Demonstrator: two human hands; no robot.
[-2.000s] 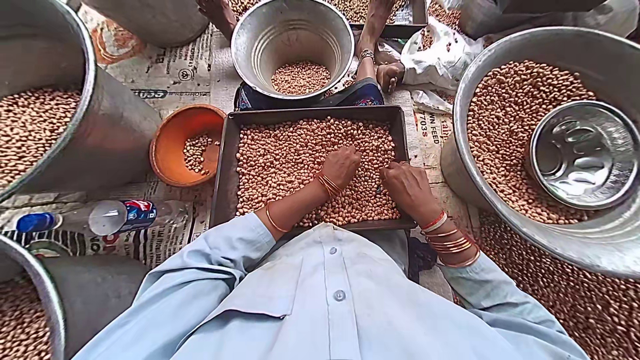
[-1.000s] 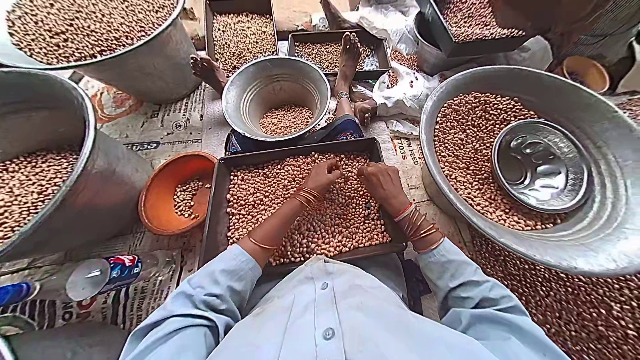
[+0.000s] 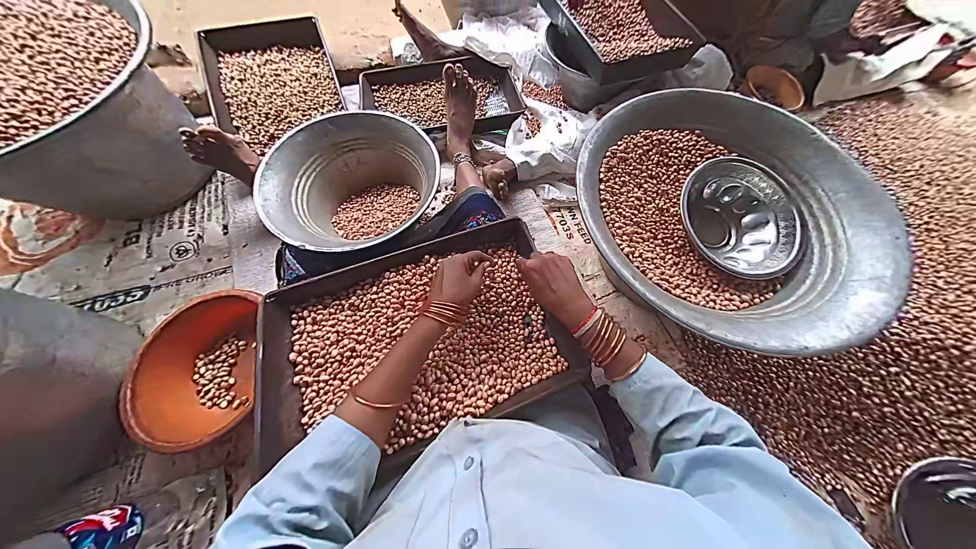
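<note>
A dark rectangular metal tray [image 3: 276, 396] lies across my lap, spread with small round tan nuts or seeds [image 3: 457, 366]. Over its far part is my left hand [image 3: 460, 278], fingers bent and fingertips close together; whether a nut is between them is too small to tell. My right hand [image 3: 553, 286] is at the tray's far right edge, its fingers curled inward and mostly hidden. The two hands are a short way apart. An orange bowl [image 3: 164, 381] with some of the nuts stands against the tray's left side. Beyond the tray is a metal tub [image 3: 305, 191] part filled with nuts.
At right a wide aluminium basin [image 3: 854, 267] holds nuts and a round metal dish [image 3: 743, 217], beside a large pile of nuts [image 3: 839, 396]. A big full tub [image 3: 91, 168] stands upper left. Another person's bare feet [image 3: 460, 107] lie beyond, near more trays [image 3: 267, 91].
Both hands have moved to the far part of the tray from nearer its middle and right side. The view has shifted, showing more trays beyond.
</note>
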